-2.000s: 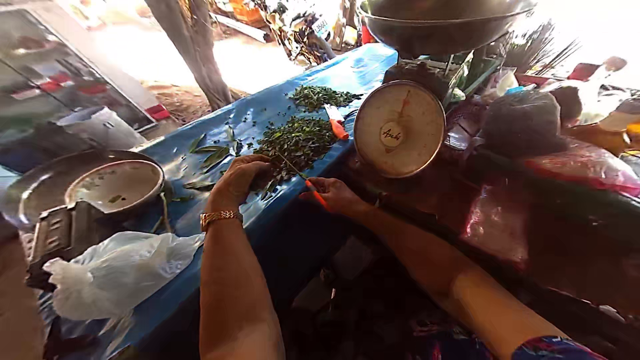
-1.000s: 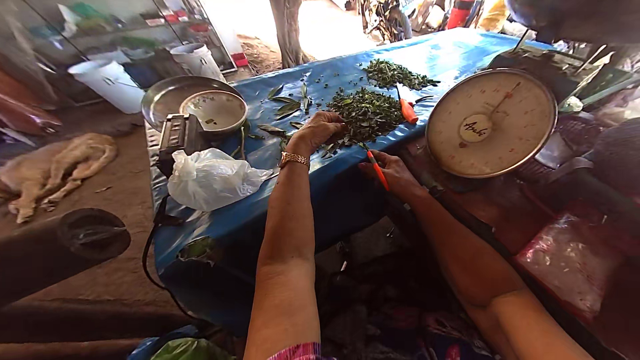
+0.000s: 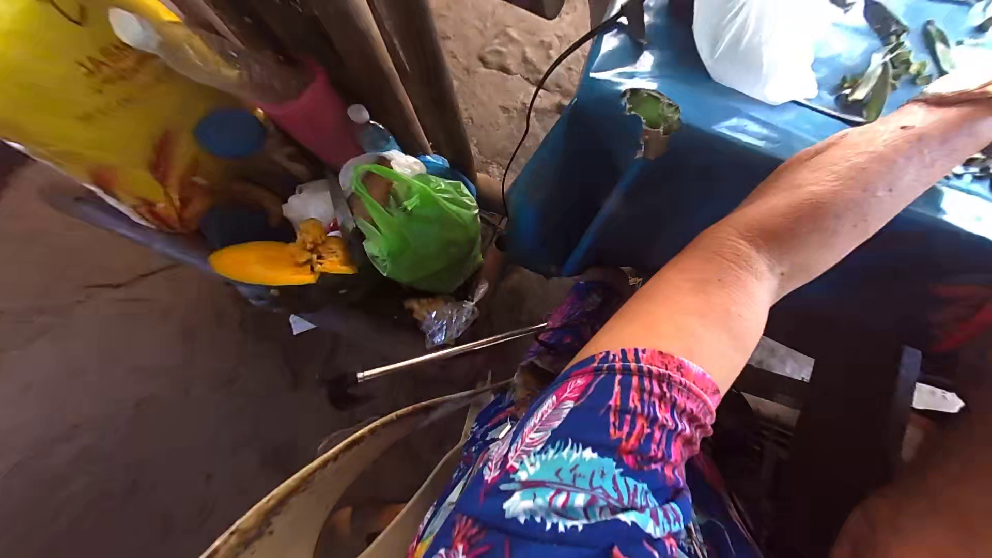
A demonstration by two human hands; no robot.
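Note:
My left forearm reaches over the blue table cover (image 3: 721, 116) to the upper right edge, where the wrist meets the frame and my left hand is out of sight. Beside that wrist lie loose green leaves (image 3: 876, 81). A white plastic bag (image 3: 756, 50) rests on the table to the left of the leaves. My right hand lies outside the view; only a blurred part of the right arm shows at the lower right. The knife or scissors with the orange handle is not visible.
On the floor left of the table sit a green plastic bag (image 3: 426, 229), a cut piece of orange fruit or squash (image 3: 267, 263) and a yellow printed sack (image 3: 101, 101). A black cable (image 3: 535, 101) hangs by the table corner. A metal rod (image 3: 449, 353) and a chair's curved edge (image 3: 333, 457) are near my lap.
The view has swung far down and left. Both hands, the dial scale, the leaf pile and the orange-handled tool, seen a second ago, have left the frame.

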